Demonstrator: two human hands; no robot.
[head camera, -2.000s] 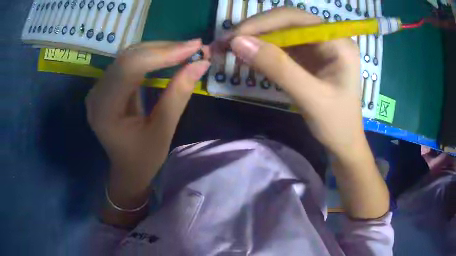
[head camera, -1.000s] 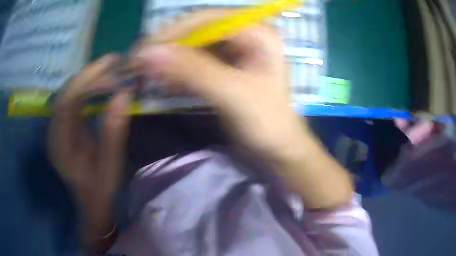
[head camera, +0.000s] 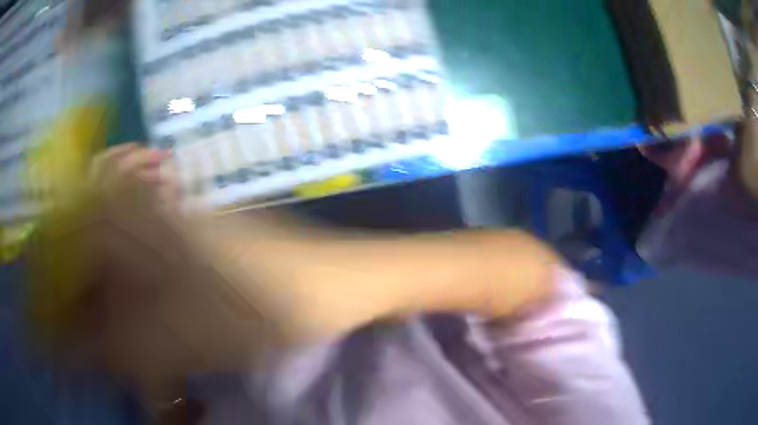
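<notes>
The picture is strongly blurred. My right hand (head camera: 145, 249) reaches across to the far left, its forearm in front of my body. A yellow pen-like barrel (head camera: 73, 145) shows as a smear at this hand and appears held in it. My left hand is mostly hidden behind my right hand; only a bit of its wrist with a thin bracelet (head camera: 173, 402) shows low down, so its fingers and any small disc in them cannot be seen. The white foam tray (head camera: 287, 170) with rows of dark discs lies beyond my right forearm.
Another white sheet (head camera: 25, 108) with rows lies at the left edge. Blue tape (head camera: 565, 148) edges the green bench (head camera: 532, 50), with a glare-washed label (head camera: 482, 124) beside the tray. A brown box (head camera: 694, 58) stands right. Another person's hand (head camera: 686, 158) and a blue stool (head camera: 615, 249) are at the right.
The view has swung, so the tray sits further left and tilted. My right hand has moved to the far left and now covers most of my left hand. The small disc is no longer visible.
</notes>
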